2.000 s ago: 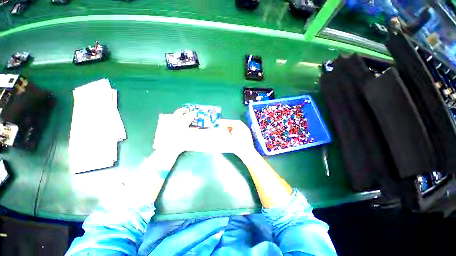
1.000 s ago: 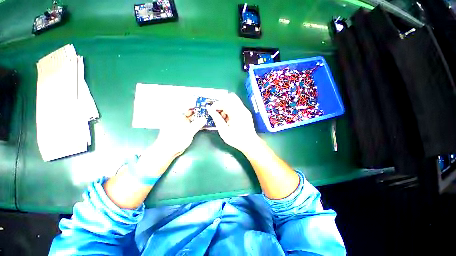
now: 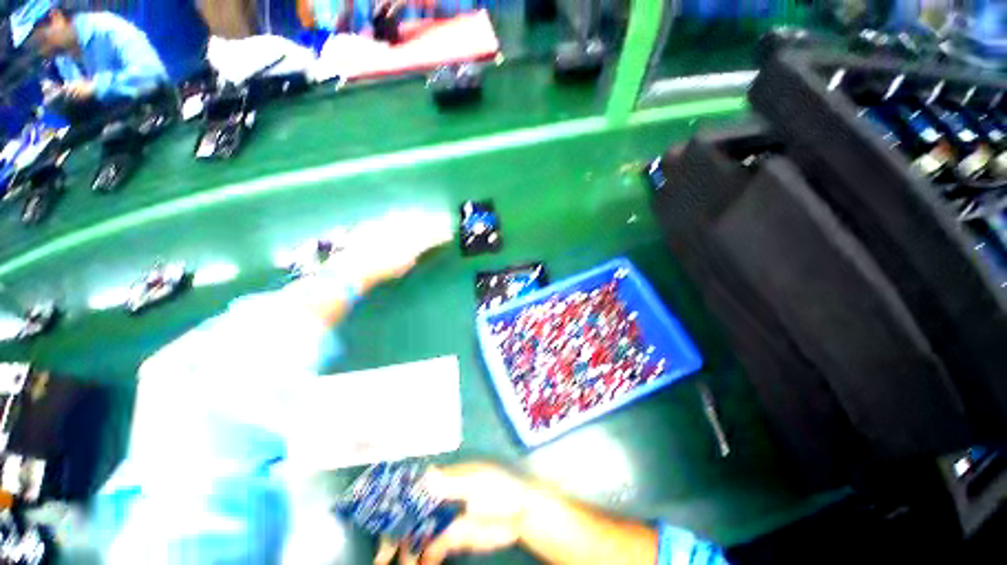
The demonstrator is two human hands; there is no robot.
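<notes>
A circuit board (image 3: 389, 499), blue and blurred, is at the bottom centre in my right hand (image 3: 475, 510), whose fingers are around its right side and below it. My left hand (image 3: 403, 245) is stretched forward over the bench, bleached by glare. Its fingertips are just left of a small black unit with blue detail (image 3: 479, 227); I cannot tell whether it touches or holds anything. A white sheet (image 3: 387, 411) lies behind the circuit board. The blue bin (image 3: 676, 344) of small red, white and dark parts stands right of the sheet.
Another black unit (image 3: 510, 284) lies against the bin's back edge. More units (image 3: 158, 287) line the bench below the green rail (image 3: 375, 166). Black foam trays (image 3: 806, 276) are stacked at right. A slim tool (image 3: 714, 419) lies right of the bin. A person in blue sits at the far left.
My left hand has let go of the circuit board and reached forward. My right hand still holds the board, now lower in view. The view has tilted up, showing the far side of the bench.
</notes>
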